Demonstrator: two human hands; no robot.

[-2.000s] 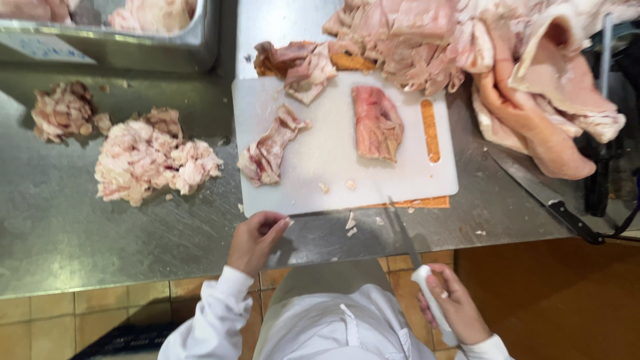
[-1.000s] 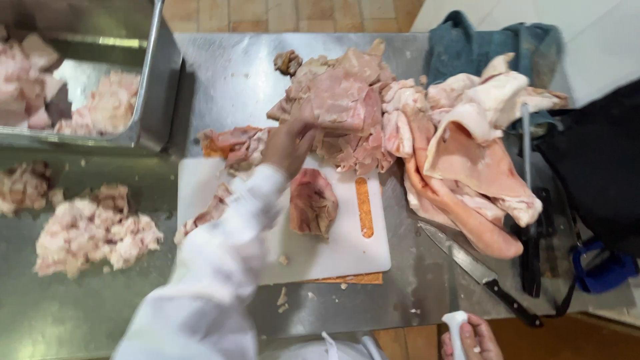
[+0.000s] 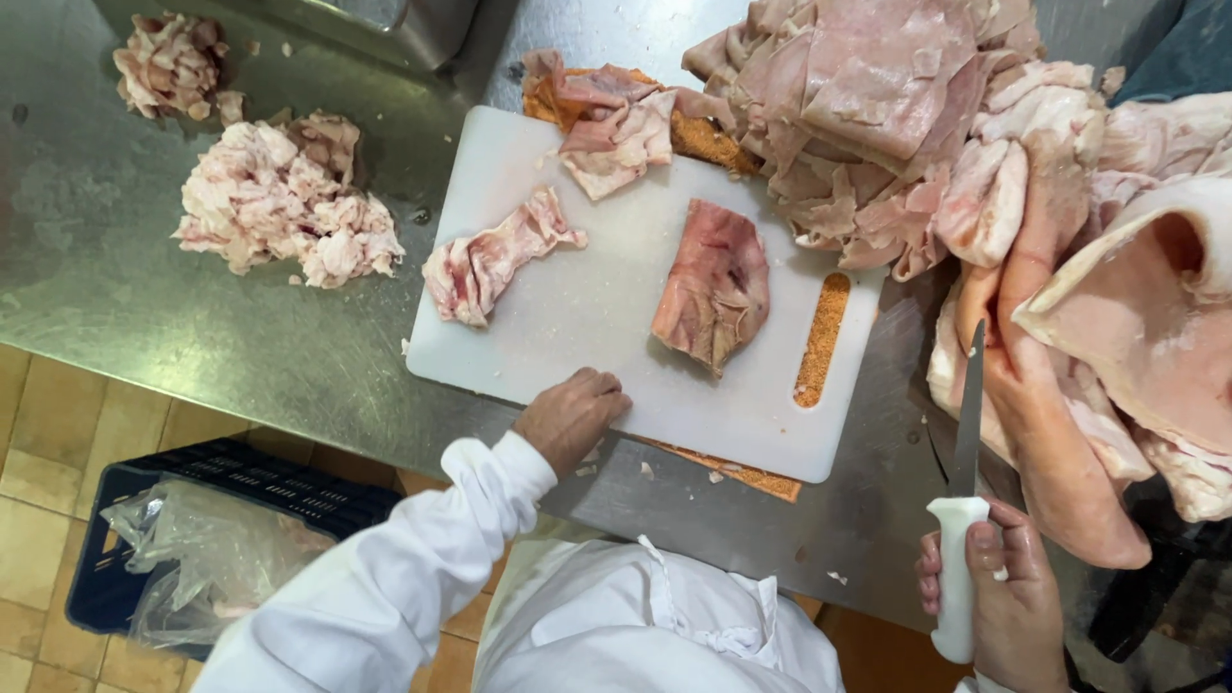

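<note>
My right hand [image 3: 1001, 587] is closed round the white handle of a boning knife [image 3: 967, 423], its blade pointing up beside the large pieces of raw skin and meat [image 3: 1068, 404]. My left hand [image 3: 575, 416] rests with curled fingers at the front edge of the white cutting board [image 3: 577, 327]; whether it holds anything is hidden. On the board lie a thick reddish piece of meat [image 3: 714, 284] at the right and a pale, fatty strip [image 3: 500, 255] at the left. A thin flap of meat [image 3: 616, 135] overlaps the board's back edge.
Pale trimmings [image 3: 289, 202] and a smaller pile [image 3: 171, 65] lie on the steel table [image 3: 289, 356]. Stacked skin sheets [image 3: 866, 87] stand behind the board. A metal tub [image 3: 404, 24] is at the back left. Below the table is a blue crate [image 3: 96, 549] with plastic bags.
My left hand has come back from the meat behind the board to its front edge. The knife in my right hand is now raised beside the large skin pieces. The view has shifted.
</note>
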